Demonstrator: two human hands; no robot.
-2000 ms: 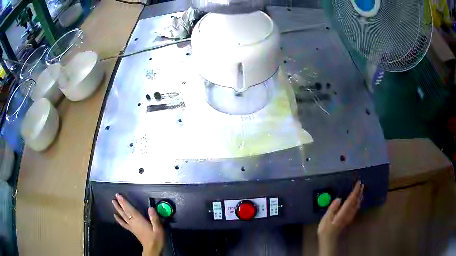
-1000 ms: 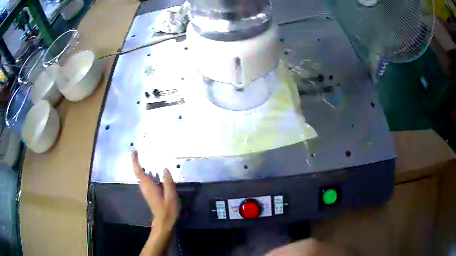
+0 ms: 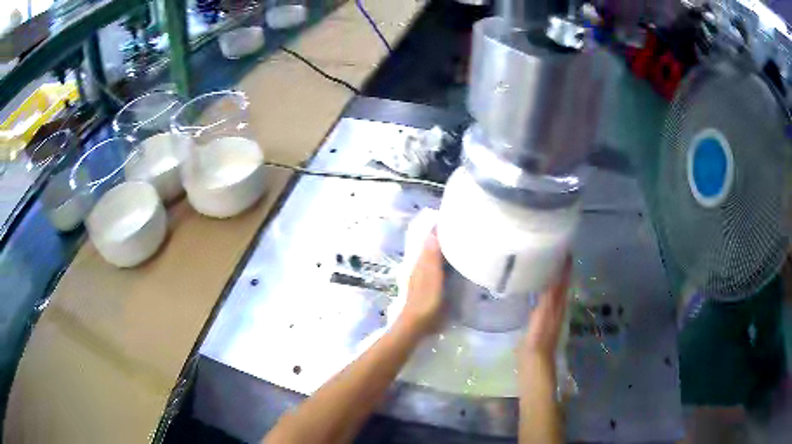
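Observation:
The white housing [image 3: 511,227] stands white side up under the shiny metal press head [image 3: 537,95], its clear section [image 3: 488,305] at the bottom. The head's lower end meets or nearly meets the housing's top; a gap cannot be told. My left hand [image 3: 425,282] is against the housing's left side, thumb side partly hidden. My right hand [image 3: 547,316] is against its lower right side, slightly blurred. The two hands hold it between them. A yellowish sheet [image 3: 456,366] lies around its base. The seat beneath is hidden.
Several clear-rimmed white housings [image 3: 128,227] stand on the cardboard-covered bench [image 3: 113,334] at left. A cable [image 3: 347,176] crosses the metal table [image 3: 287,299] to the rear. A greyish crumpled bundle [image 3: 424,149] lies at the rear left. A fan [image 3: 725,173] stands at right.
The view has swung, and the front button panel has left it. Both my hands have moved from the machine's front to the sides of the housing. The press head came down onto or near the housing.

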